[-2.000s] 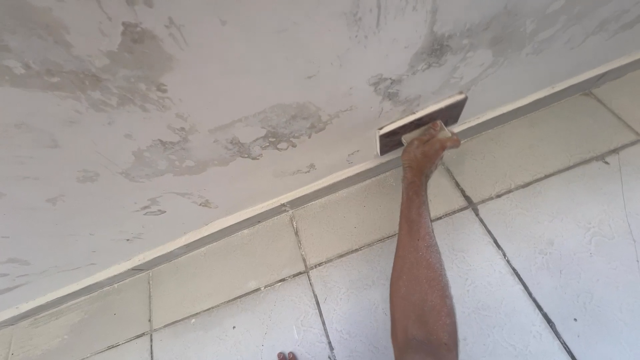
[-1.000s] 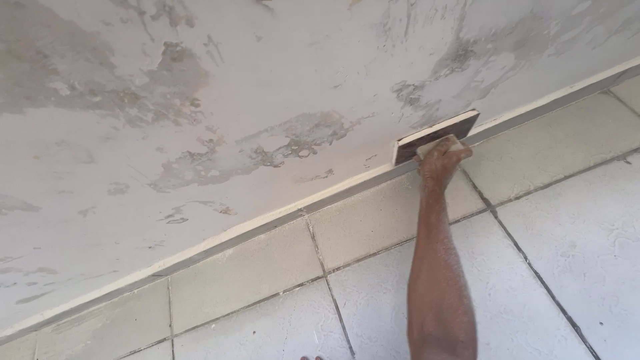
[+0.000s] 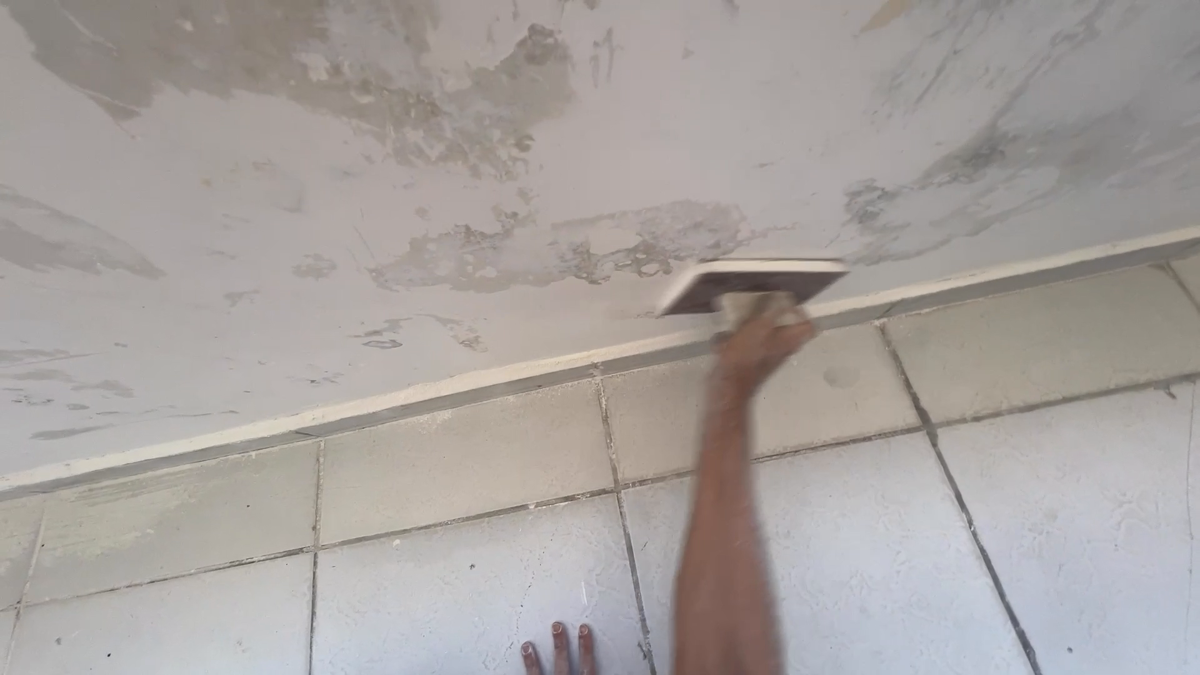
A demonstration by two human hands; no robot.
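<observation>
My right hand (image 3: 761,349) grips the pale handle of a flat rectangular hand float (image 3: 769,281), with its dark back facing me and a light edge along it. The float lies against the patchy plastered wall (image 3: 525,122), just above its lower edge. Motion blurs the hand and forearm somewhat. At the bottom of the view, the fingertips of my left hand (image 3: 560,649) rest spread on the white tiles, holding nothing visible; the rest of that hand is out of view.
A narrow ledge or skirting strip (image 3: 450,398) runs diagonally along the foot of the wall. Below it lie greenish-beige tiles (image 3: 459,459), then larger white tiles (image 3: 450,572) with dark joints. Grey and tan rough patches mark the wall.
My right hand has moved left along the wall with the float, toward the rough patch, and the float is turned differently. More of my left fingers show. The view has shifted somewhat.
</observation>
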